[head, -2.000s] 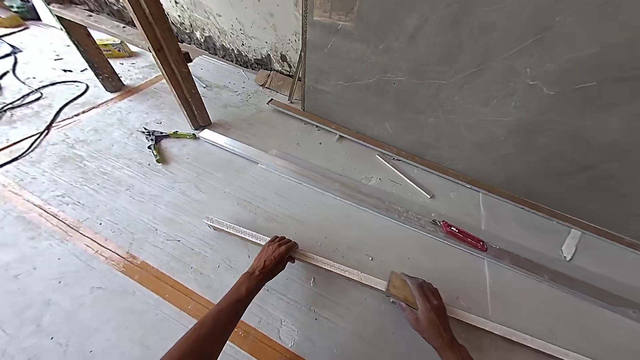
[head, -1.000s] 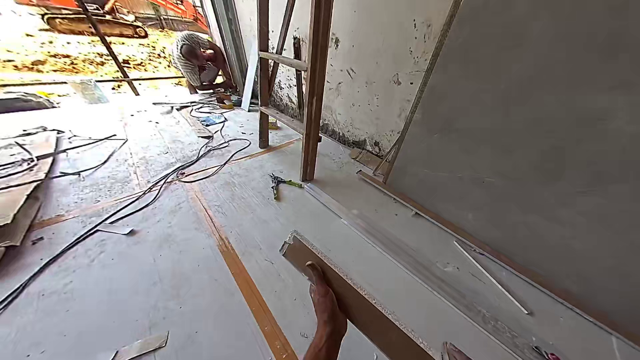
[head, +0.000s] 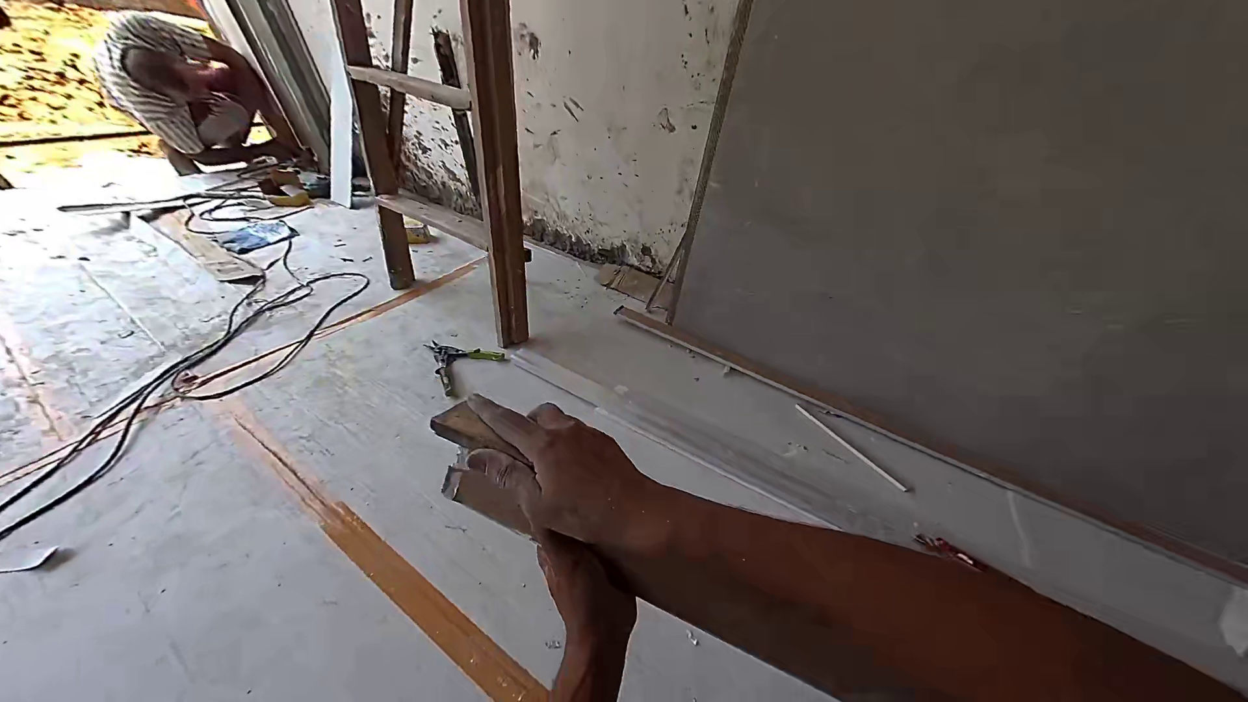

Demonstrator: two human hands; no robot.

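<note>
My right hand (head: pixel 585 473) reaches across from the right and grips a thin brown block (head: pixel 473 429), which lies over the near end of a long narrow strip (head: pixel 487 495). Beneath it, my left hand (head: pixel 590 595) holds the strip from below; its fingers are largely hidden by the right hand and forearm. Most of the strip is also out of sight behind the arm. Just beyond the block, snips or pliers with green handles (head: pixel 468 356) lie on the floor. A red-handled tool (head: pixel 948 552) rests beyond my right forearm.
A wooden ladder (head: pixel 502 175) stands ahead. A large grey panel (head: pixel 955 244) leans at the right, with a long metal profile (head: pixel 673 439) and a thin white strip (head: pixel 851 448) on the floor. Black cables (head: pixel 210 341) loop at left. Another person (head: pixel 185 88) crouches far left.
The right hand with the block has come to the strip's end, across the left hand. Two seconds ago the hands were apart along the strip, lower down. The view has swung left and up.
</note>
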